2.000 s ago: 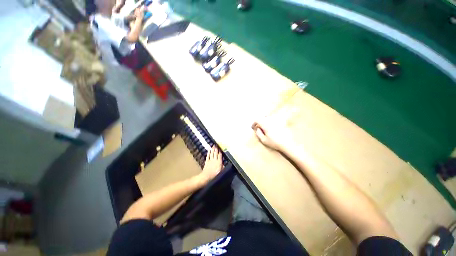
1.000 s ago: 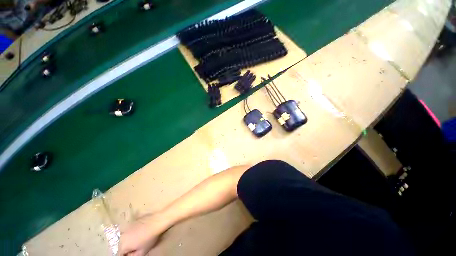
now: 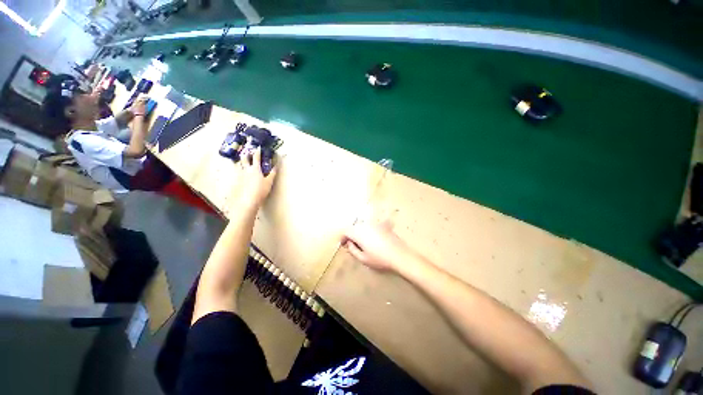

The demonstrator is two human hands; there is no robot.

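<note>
My left hand reaches to the far part of the bench, its fingers around one of several black power banks grouped there. The fingers and the units partly hide each other. My right hand is over the middle of the cardboard-covered bench, its fingers loosely curled with nothing seen in them. The black bin is below the bench edge, partly hidden by my left arm. Packed rows with pale bands line its bench side, beside a brown cardboard sheet.
Another power bank lies at the near right bench end. The green conveyor carries scattered units, one of them at the right. A seated person works beyond a black tray. Cardboard boxes stand at the left.
The view has swung from the near bench end back to the bin and far bench. My left hand has moved from the bin to the grouped units. My right hand is again over the bench middle.
</note>
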